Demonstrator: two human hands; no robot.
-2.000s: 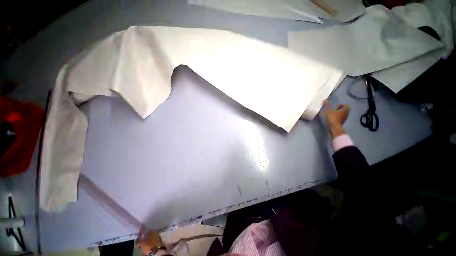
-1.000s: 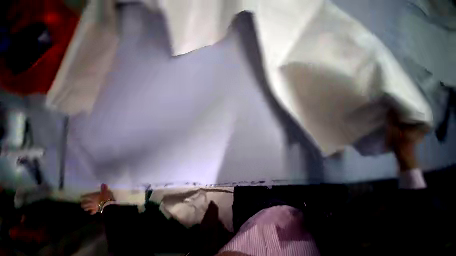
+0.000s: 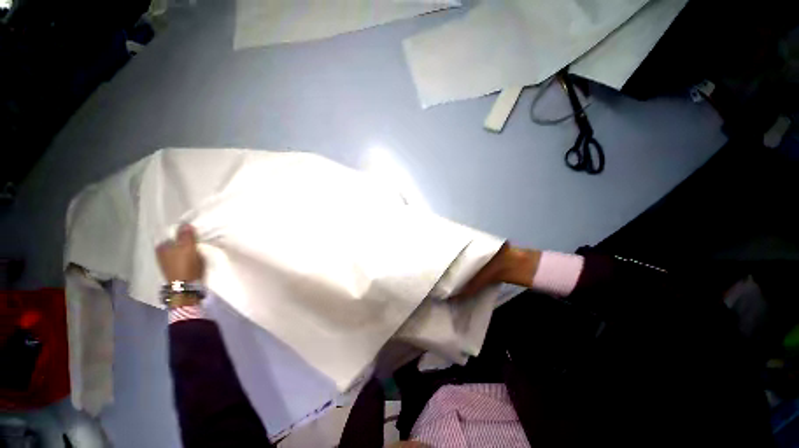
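Observation:
A large white cloth lies over the table in the middle and left, with folds and wrinkles; its near right part is lifted and folded toward my body. My left hand, with a metal watch at the wrist, grips the cloth at the left, and creases run out from its fingers. My right hand holds the cloth's right end; its fingers are partly hidden by the fold.
Black shears lie at the upper right beside a short cream bar. Flat white pieces lie at the far side. The table is pale blue-grey. A red item is at the left.
My left hand has moved from the table's near edge up onto the cloth and taken hold. My right hand has brought the cloth's right end nearer my body. The view has shifted.

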